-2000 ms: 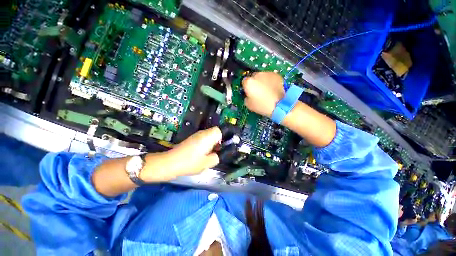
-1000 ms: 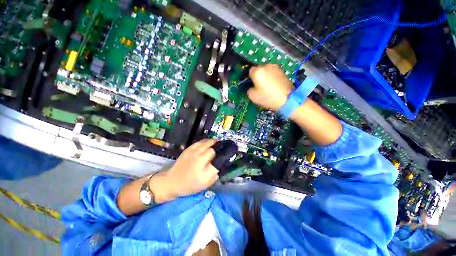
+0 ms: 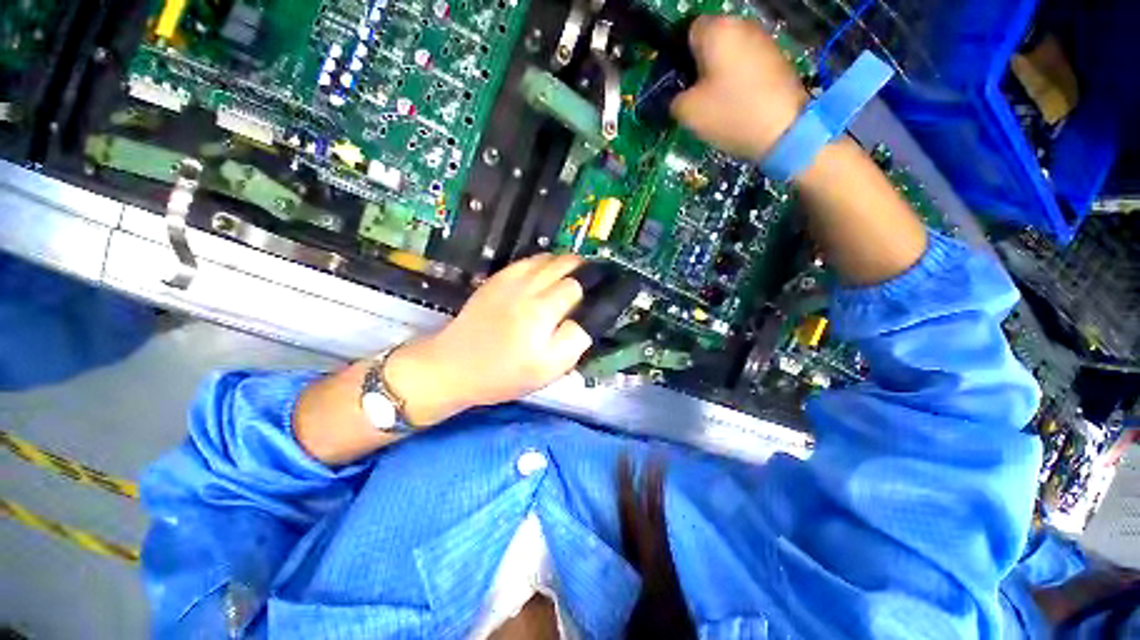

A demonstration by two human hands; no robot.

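Note:
A green circuit board [image 3: 681,206] with a yellow block [image 3: 605,219] near its left edge sits in a black carrier [image 3: 500,188]. My left hand [image 3: 519,328] is at the board's near left corner, with black covers on its fingertips; whether it holds a part cannot be told. My right hand [image 3: 744,90] is over the board's far left part, fingers bent, with dark fingertips; a thin light line shows beside them. What they hold, if anything, is hidden. A light blue wrist strap [image 3: 826,116] is on my right wrist.
Another green board [image 3: 363,94] sits in its carrier at the left. Pale green clips [image 3: 563,105] and metal bars stand at the frame edges. A metal rail [image 3: 313,306] runs along the near side. A blue bin [image 3: 1000,113] is at the upper right.
The view has shifted, so the boards and bin sit higher in the picture. My right hand stays over the board's far left part. My left hand stays at the near edge, its fingers slightly more spread.

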